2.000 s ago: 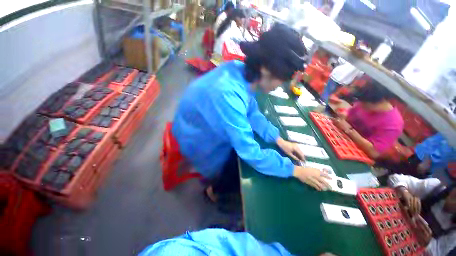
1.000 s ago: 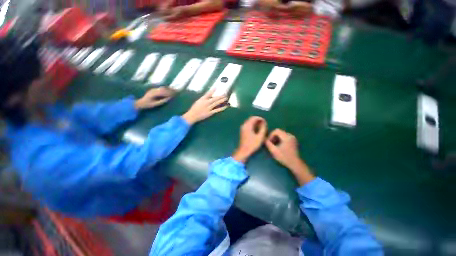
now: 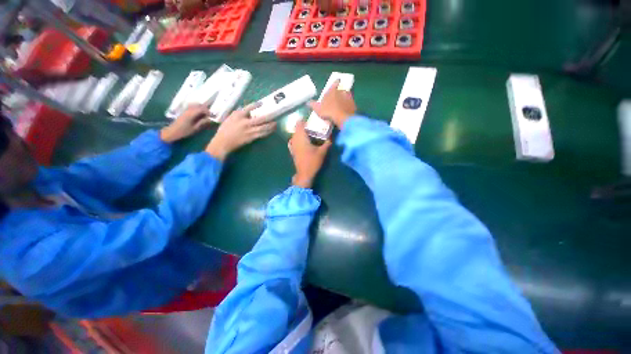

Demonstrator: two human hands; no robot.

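Observation:
A long white gift box (image 3: 319, 124) lies on the green belt in front of me, partly hidden by my hands. My left hand (image 3: 307, 151) holds its near end. My right hand (image 3: 335, 106) lies over its middle with the fingers on it. Whether the box is open cannot be told. Just right of it lies another white box (image 3: 409, 114) with a dark watch picture, under the edge of my right sleeve. Another white box with a watch picture (image 3: 531, 114) lies farther right.
A worker in a blue smock sits at my left, one hand (image 3: 239, 131) at a tilted white box (image 3: 287, 97). More white boxes (image 3: 144, 93) lie in a row to the left. Red watch trays (image 3: 351, 54) and a white sheet (image 3: 276, 28) lie across the belt (image 3: 470, 200).
My hands were empty and close together; now both are on a box. My right arm reaches across to the left. The neighbour's nearest box has turned and tilted.

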